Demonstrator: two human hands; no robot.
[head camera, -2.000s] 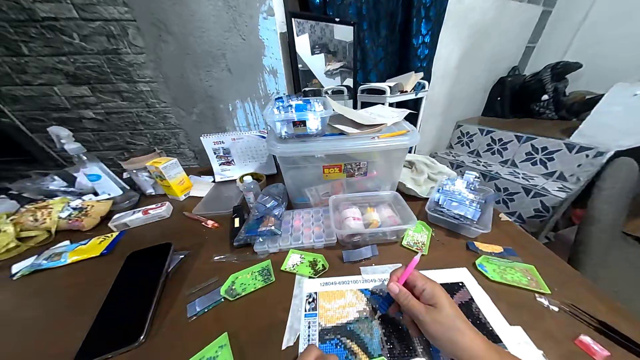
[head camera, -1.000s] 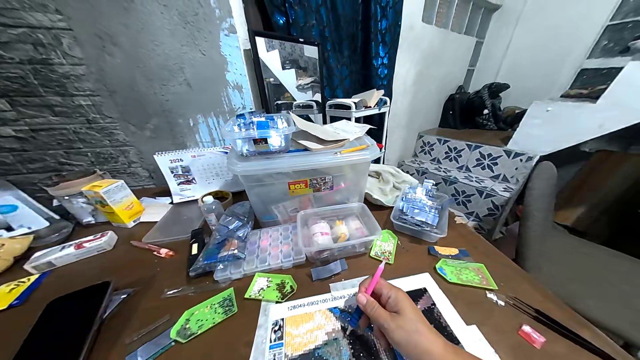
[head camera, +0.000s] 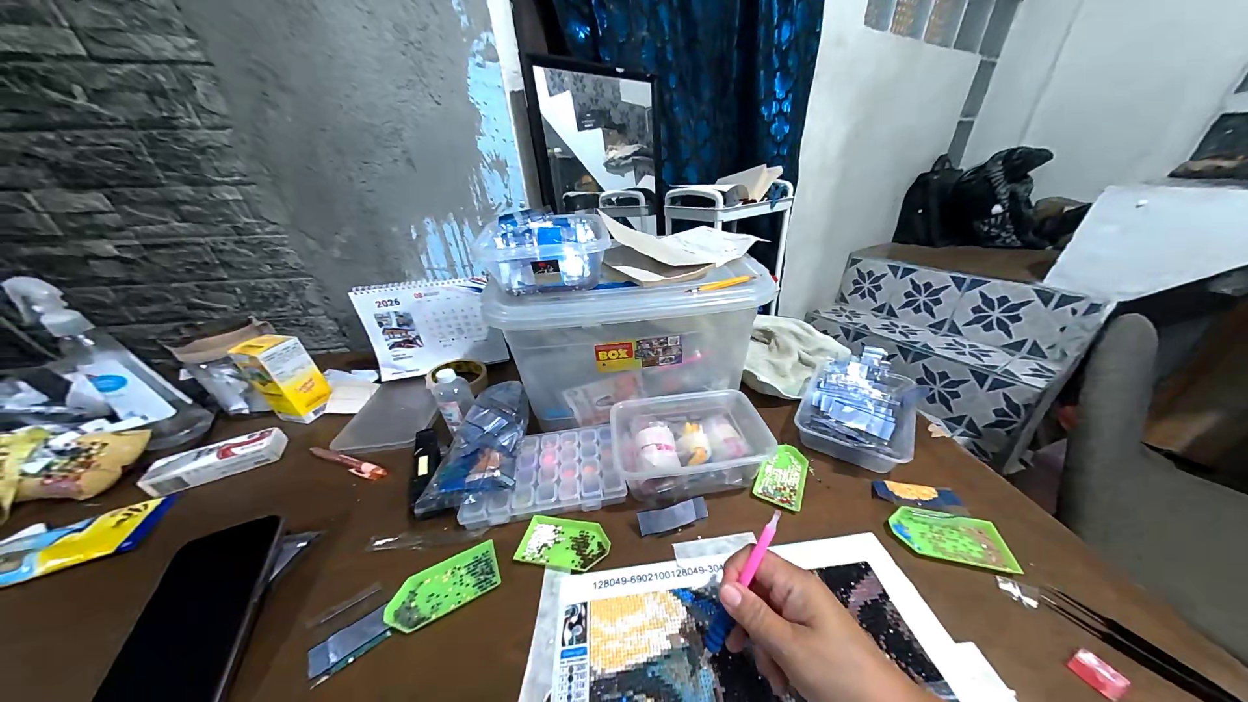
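My right hand (head camera: 804, 619) is over the diamond painting canvas (head camera: 634, 634), pinching a pink applicator pen (head camera: 760, 551) whose tip points up and away. The canvas is partly covered with beads and has a white border bearing writing. Green bead trays lie around it: one (head camera: 444, 587) to the left, one (head camera: 563, 543) at its upper left edge, one (head camera: 781, 478) beyond it and one (head camera: 955, 539) to the right. All of them hold small beads. My left hand is out of view.
A phone (head camera: 190, 609) lies at left. Behind the canvas are a compartment bead case (head camera: 546, 473), an open plastic tub (head camera: 692, 473) and a large storage box (head camera: 624, 351). Black tweezers (head camera: 1136, 639), a pink wax piece (head camera: 1099, 673) and a tub of packets (head camera: 858, 414) are at right.
A bit of my left hand, at the bottom edge two seconds ago, is out of view now. My right hand keeps hold of the pink pen above the canvas. The view has shifted.
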